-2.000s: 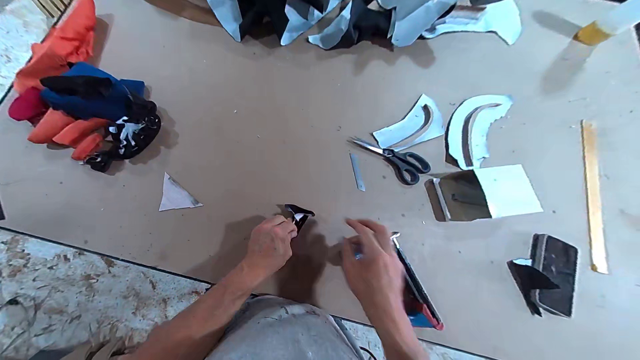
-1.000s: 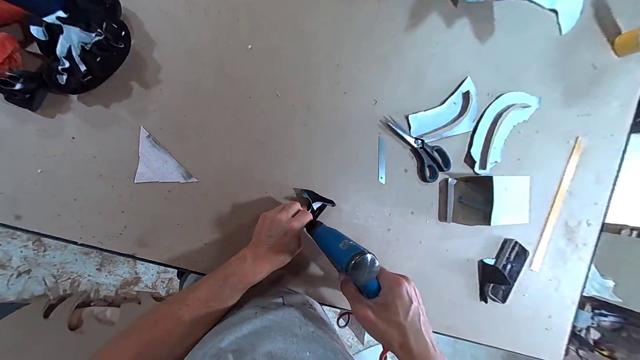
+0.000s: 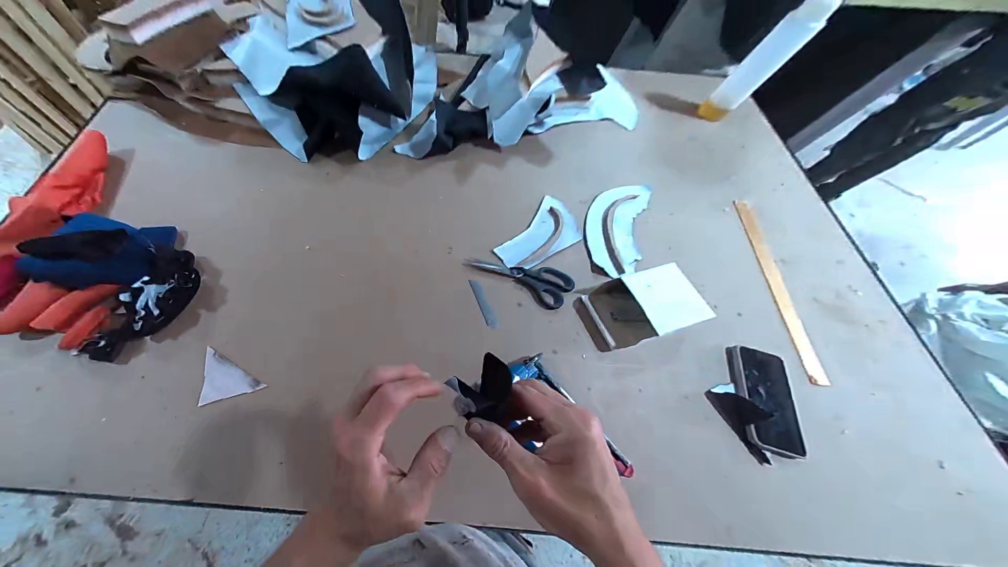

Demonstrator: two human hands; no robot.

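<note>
My right hand [image 3: 555, 441] pinches a small folded black piece of material [image 3: 490, 390] between thumb and fingers above the table. Just to its left, my left hand [image 3: 390, 453] has thumb and fingers spread, with nothing between them. Partly hidden behind my right hand, a blue hand tool [image 3: 529, 368] lies on the table. Beyond the hands lie black-handled scissors [image 3: 535, 279] and a narrow grey metal strip [image 3: 483, 303]. A pale triangular scrap [image 3: 226, 379] is to the left of my left hand.
Curved white cutouts [image 3: 610, 228] and an opened cardboard box [image 3: 669, 299] lie past the scissors. A phone [image 3: 770, 402] with a black scrap and a wooden strip [image 3: 780, 291] are at right. Coloured fabric [image 3: 102, 260] is heaped left; a bottle [image 3: 768, 59] stands far right.
The blue tool that my right hand held one second ago now lies on the table. The black piece has passed from my left hand to my right. The view has shifted.
</note>
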